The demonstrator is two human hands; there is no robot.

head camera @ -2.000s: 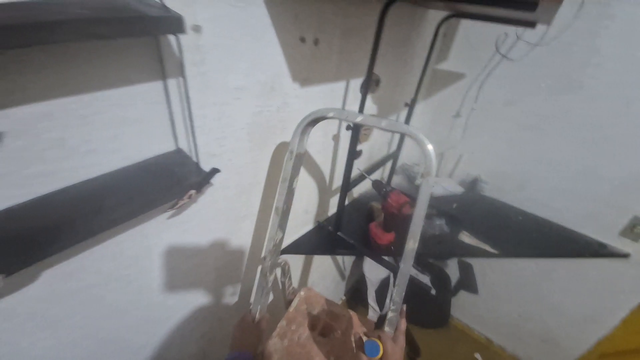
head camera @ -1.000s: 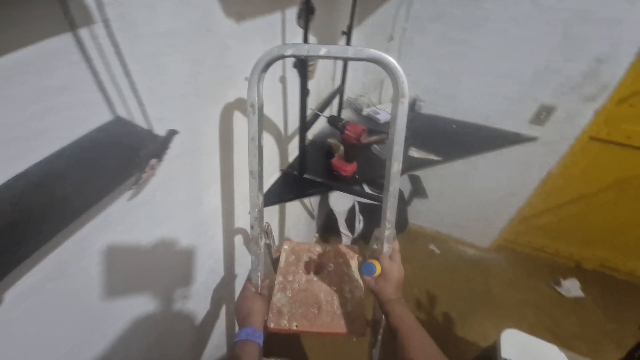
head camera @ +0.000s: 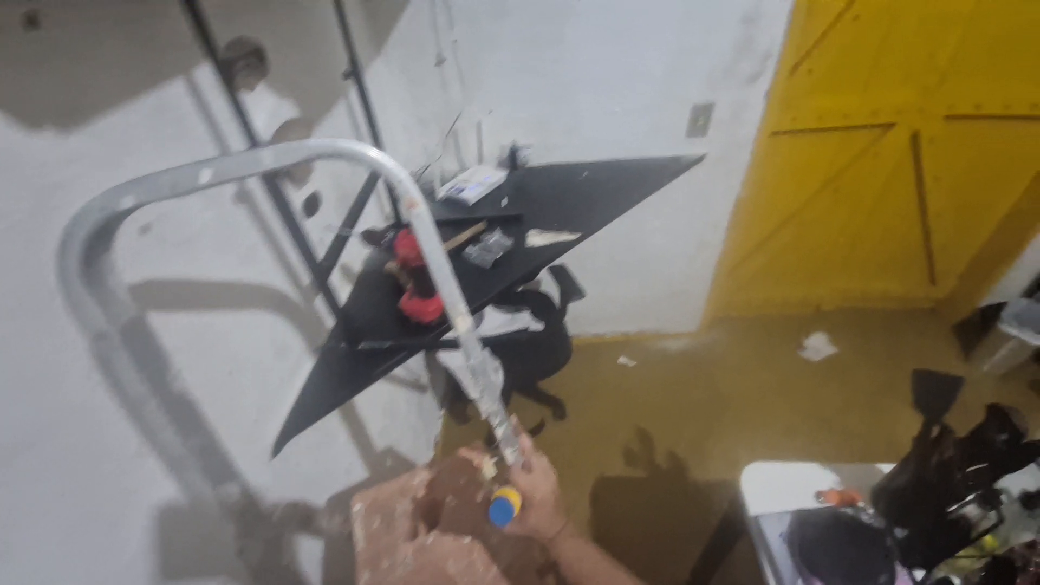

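Observation:
My right hand point(head camera: 532, 491) grips the right rail of an aluminium stepladder point(head camera: 435, 252), low in the view. Beside its thumb a small round thing with a yellow side and a blue end point(head camera: 504, 507) sticks out; whether the hand holds it too, I cannot tell. My left hand is out of view. Left of my right hand lies the ladder's paint-spotted reddish top step point(head camera: 390, 520). Behind the rail a red and black power drill point(head camera: 419, 284) rests on a black triangular corner shelf point(head camera: 569, 195).
The shelf also bears a white box point(head camera: 473, 185) and a small clear plastic bag point(head camera: 488, 248). A yellow door point(head camera: 861, 162) stands at the upper right. At the lower right a white table point(head camera: 792, 483) holds dark items. Paper scraps point(head camera: 817, 346) lie on the floor.
The view has turned to the right and down, bringing in more of the yellow door and the white table. My left hand, on the ladder's left rail one second ago, is out of view.

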